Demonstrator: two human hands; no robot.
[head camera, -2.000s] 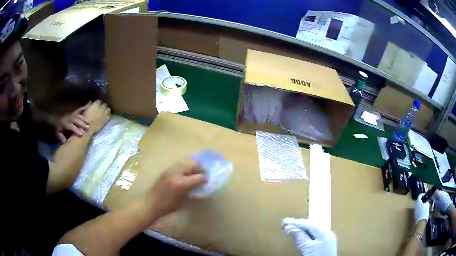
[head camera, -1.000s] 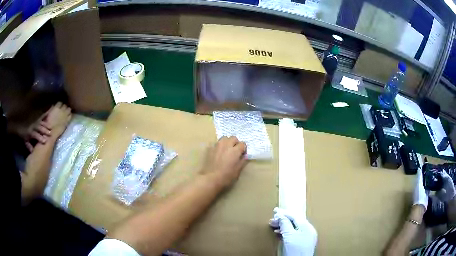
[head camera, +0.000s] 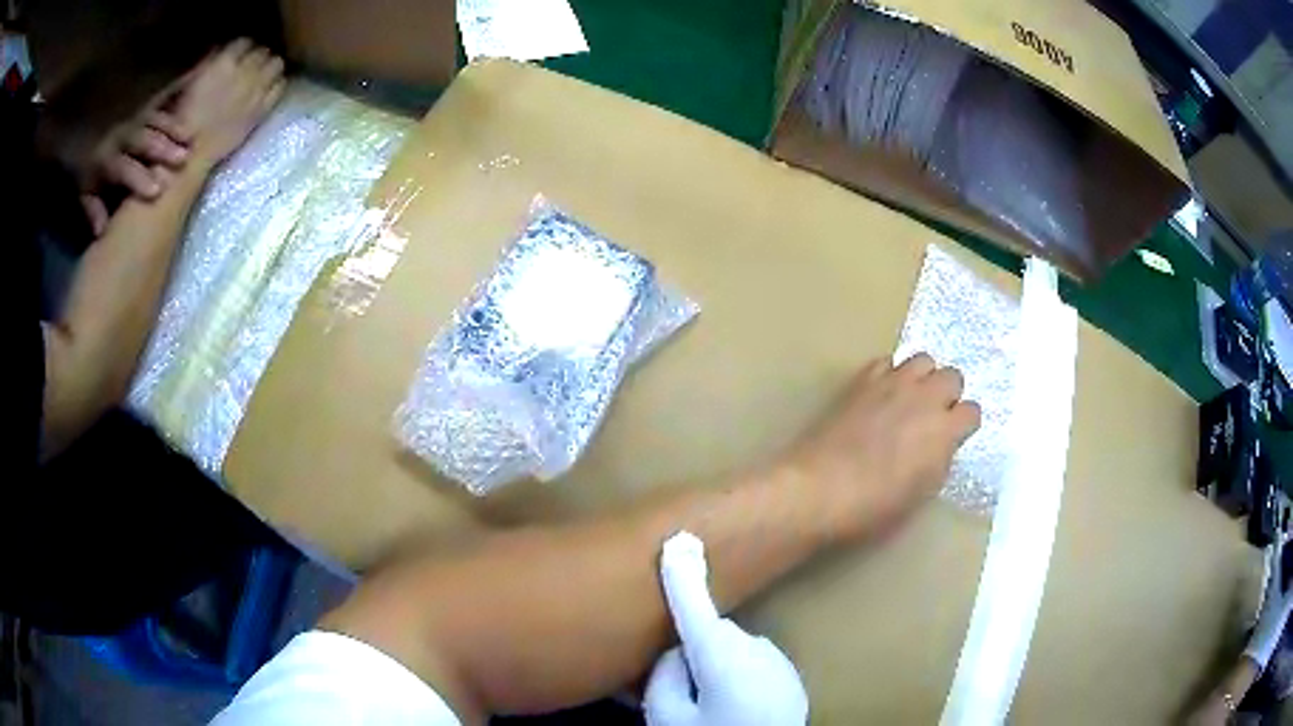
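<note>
My bare left hand (head camera: 908, 433) reaches across the bench, its curled fingers on the left side of a flat, empty bubble bag (head camera: 978, 362). Its fingertips are hidden, so a grip on the bag cannot be told. My right hand (head camera: 726, 667), in a white glove, is low in the middle, partly cut off by the bottom edge. Its thumb stands apart beside my left forearm and nothing shows in it. A bagged product (head camera: 546, 333) lies on the cardboard sheet (head camera: 745, 199) left of my left hand. A white strip (head camera: 1035, 468) runs along the empty bag's right side.
The supply carton (head camera: 1134, 85) stands at the back right, with pale bags (head camera: 978, 128) inside. Bubble wrap sheets (head camera: 277, 241) lie at the left, beside another person's hands (head camera: 192, 121). Black product boxes (head camera: 1234, 440) and part of a worker's arm are at the right edge.
The view has tipped down and turned. The first product, a blurred bundle at my left hand earlier, lies on the cardboard. My left hand stays at the empty bag; my gloved hand has moved left, off the strip.
</note>
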